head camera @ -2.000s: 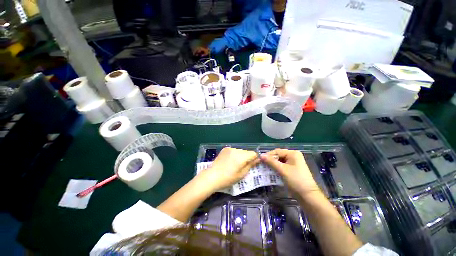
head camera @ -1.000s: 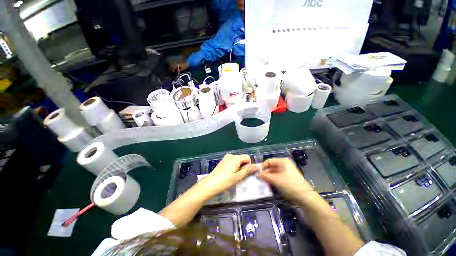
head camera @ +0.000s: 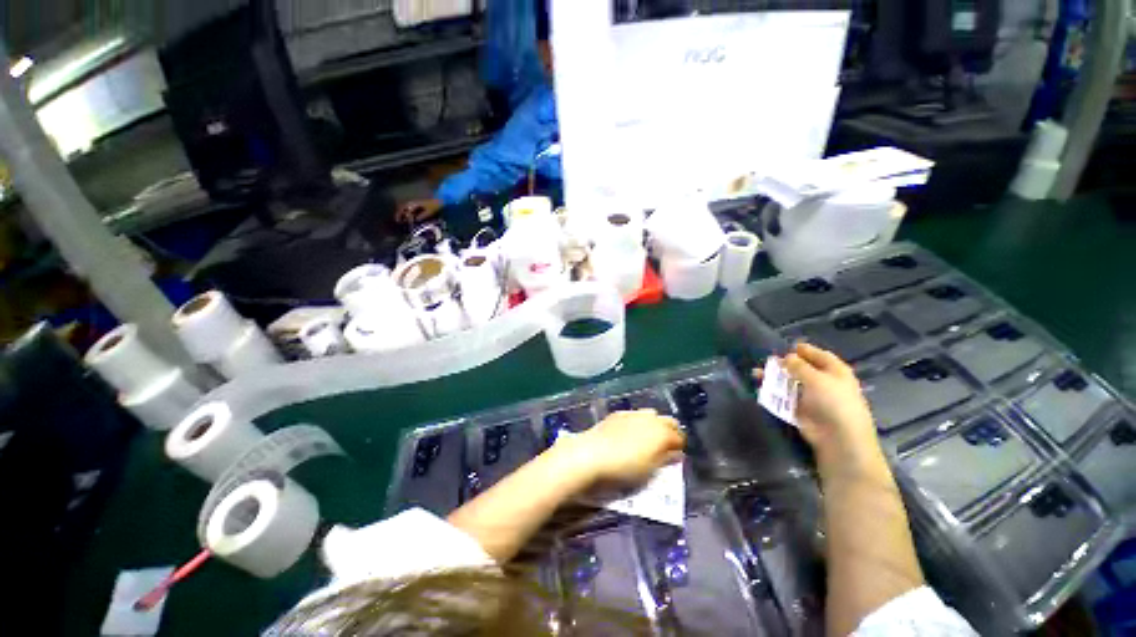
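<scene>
My left hand (head camera: 633, 446) is bare and holds the white label strip (head camera: 658, 494) over the middle of the near blister tray (head camera: 405, 451). My right hand (head camera: 822, 388) holds a small printed barcode label (head camera: 779, 391) at its fingertips, above the gap between the near tray and the stacked trays. Dark smartphones (head camera: 607, 577) lie in the near tray's pockets, camera lenses showing. My forearms and some hair hide part of the tray.
Stacked blister trays (head camera: 928, 463) stand at the right. The label roll in use (head camera: 262, 525), a red pen (head camera: 175, 580) and a paper slip (head camera: 135, 602) lie at the left. Backing liner (head camera: 386, 363) curves across behind the tray. Spare rolls (head camera: 480, 294) stand behind it. A person's blue sleeve (head camera: 505, 159) shows behind.
My hands have moved apart. My right hand has gone right with a label, while my left hand keeps the strip. The view has turned to the right.
</scene>
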